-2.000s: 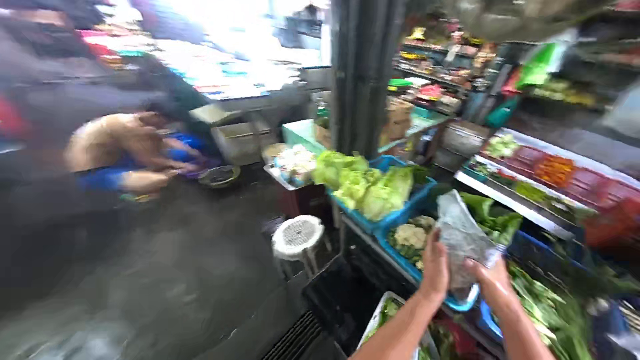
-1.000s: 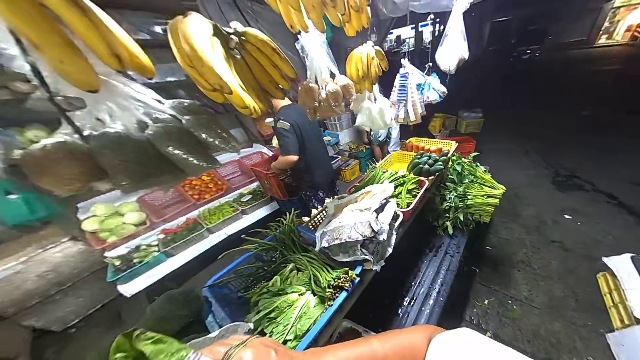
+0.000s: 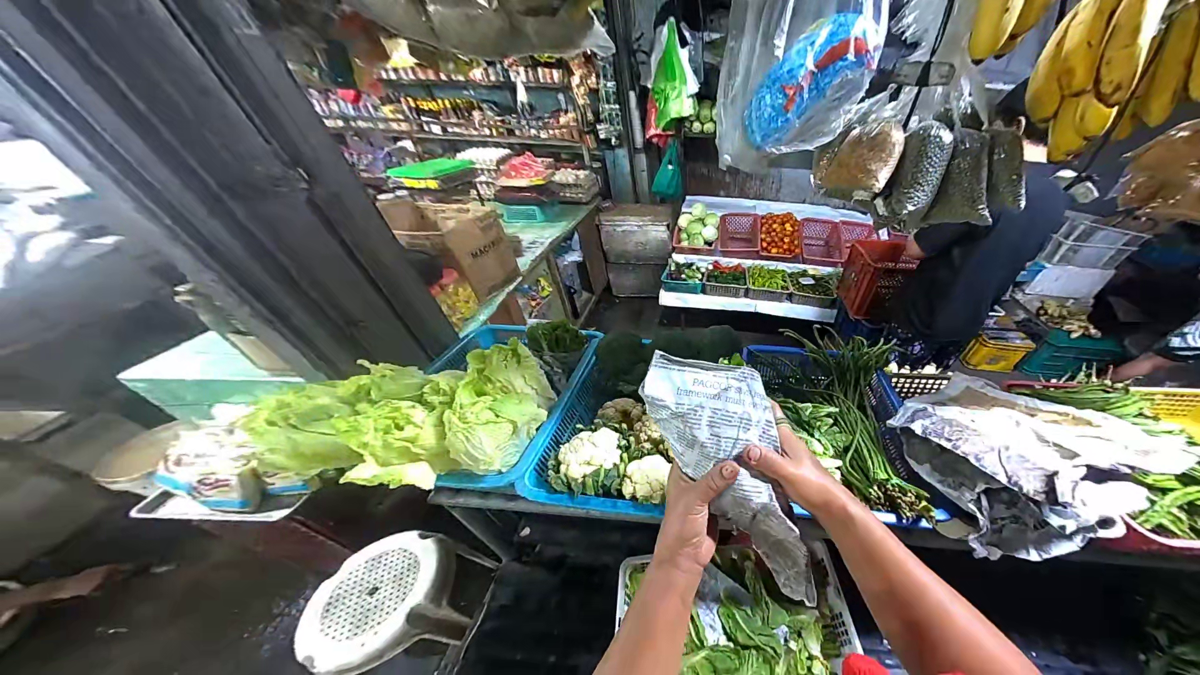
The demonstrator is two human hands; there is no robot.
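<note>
Both my left hand and my right hand grip a wrapped newspaper bundle; its contents are hidden. The bundle's wide end points up and away, and its crumpled lower end hangs between my forearms. Behind it, cauliflowers lie in a blue plastic basket. Heads of lettuce lie to the left. Long green beans and leafy greens fill a blue crate to the right. Below my hands, more leafy greens lie in a white basket.
A white plastic stool stands at the lower left, near a dark metal post. Crumpled newspaper covers produce at right. Bananas and filled plastic bags hang overhead. A person in dark clothes bends by a red crate.
The view has swung widely between frames. Both hands are on the newspaper bundle now; one second ago only one forearm and part of a hand showed at the lower edge.
</note>
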